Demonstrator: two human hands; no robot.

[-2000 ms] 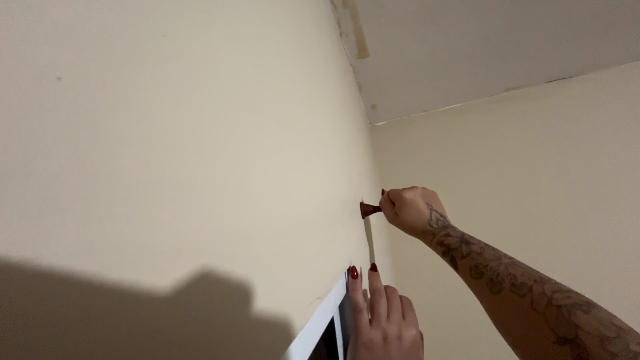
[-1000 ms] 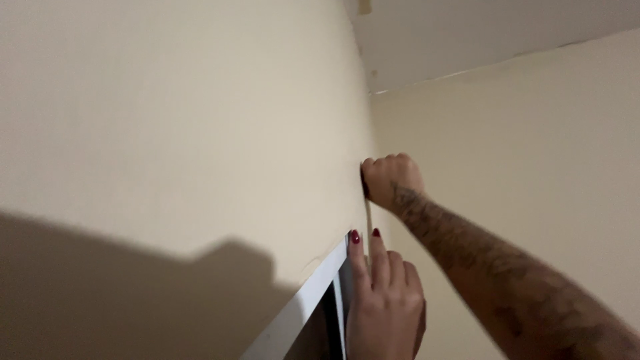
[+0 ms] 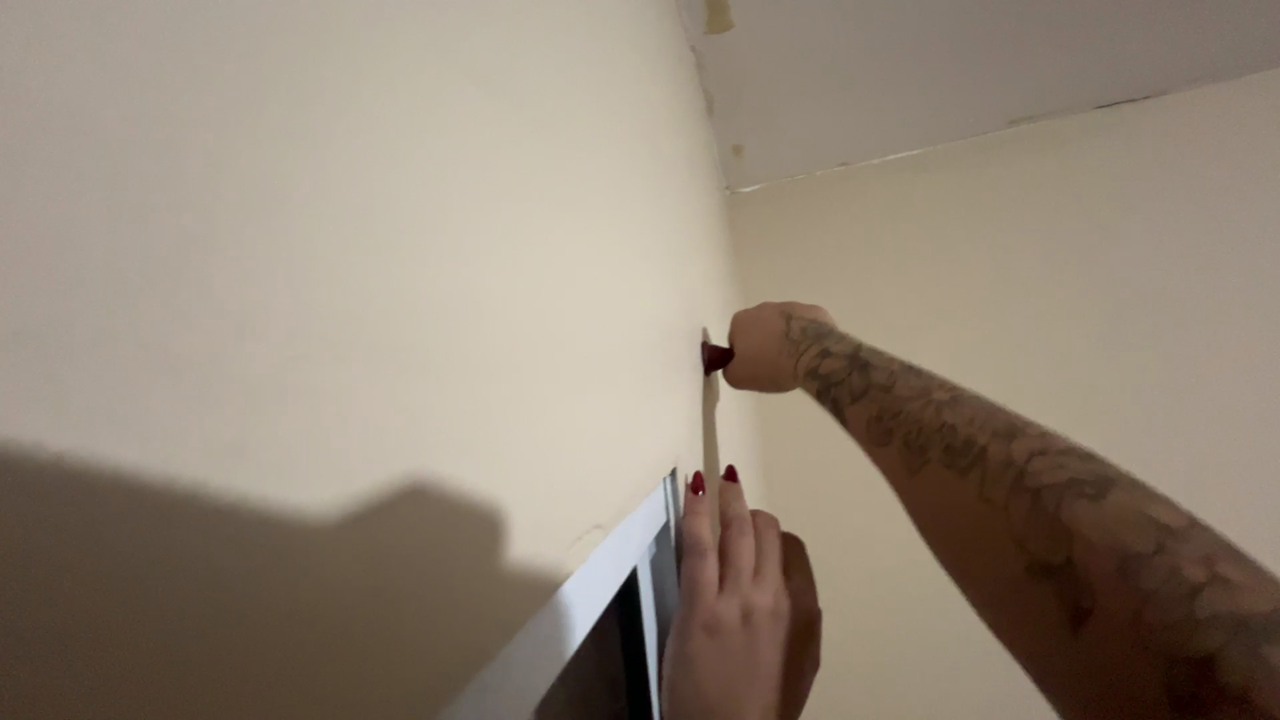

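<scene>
My right hand [image 3: 775, 346], at the end of a tattooed forearm, is closed around a small dark red tool [image 3: 716, 358]. The tool's wide end meets the cream wall [image 3: 420, 260] close to the room's corner, and most of its grip is hidden in the fist. Lower down, my left hand [image 3: 735, 590] has dark red nails and fingers stretched upward. Its fingertips lie against the wall edge beside the top corner of a white frame [image 3: 610, 555], with nothing visible held in it. A narrow darker strip runs along the wall between the two hands.
Overhead, the pale ceiling [image 3: 900, 80] meets both walls along a rough, cracked line and carries a yellowish patch [image 3: 718, 15]. The adjoining wall [image 3: 1050, 250] stands behind my right forearm. Dark glass or a panel [image 3: 600, 660] fills the frame. A broad shadow covers the lower left wall.
My right fist has shifted and turned slightly at the wall; the red tool, hidden by it one second ago, shows again. My left hand stays by the frame corner.
</scene>
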